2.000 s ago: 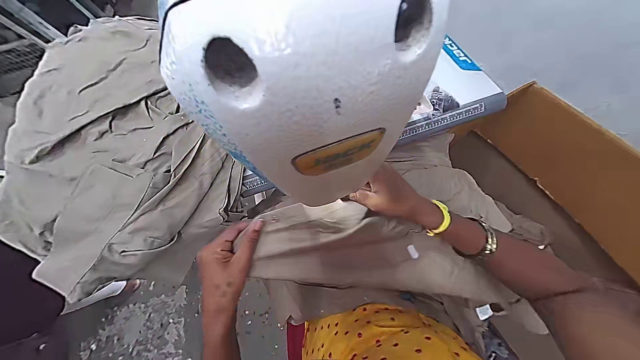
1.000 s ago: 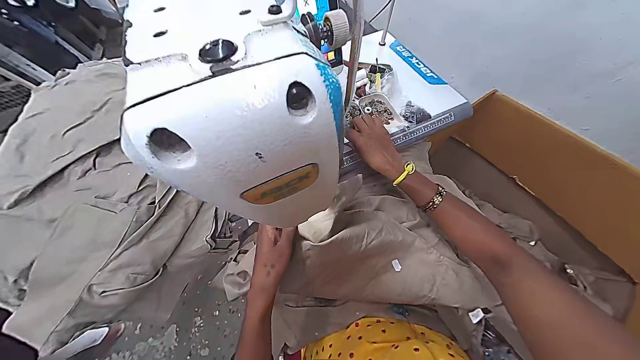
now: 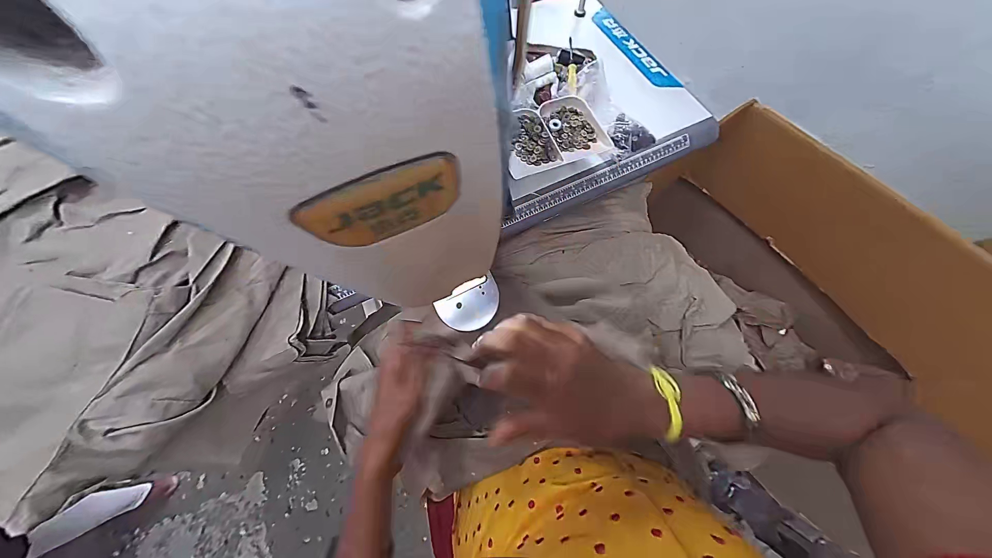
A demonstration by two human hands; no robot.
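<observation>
Below the white head of a Jack industrial machine (image 3: 310, 139), my left hand (image 3: 407, 372) is on khaki cloth (image 3: 620, 287), blurred. Just right of it my right hand (image 3: 542, 380), with a yellow band and a bracelet at the wrist, is bent over the same cloth; blur hides whether its fingers grip it. A rounded metal plate (image 3: 469, 304) shows under the tip of the machine head, just above both hands. The cloth lies bunched across my lap and runs to the right under the machine table.
White trays of small metal fasteners (image 3: 573, 128) stand on the machine table (image 3: 697, 128). A cardboard box wall (image 3: 852, 225) rises at the right. More khaki garments (image 3: 155, 333) are heaped at the left. Part of a person's foot (image 3: 163, 487) shows at lower left.
My right hand has come from the fastener trays down to the cloth near my left hand. The view has moved closer to the machine head.
</observation>
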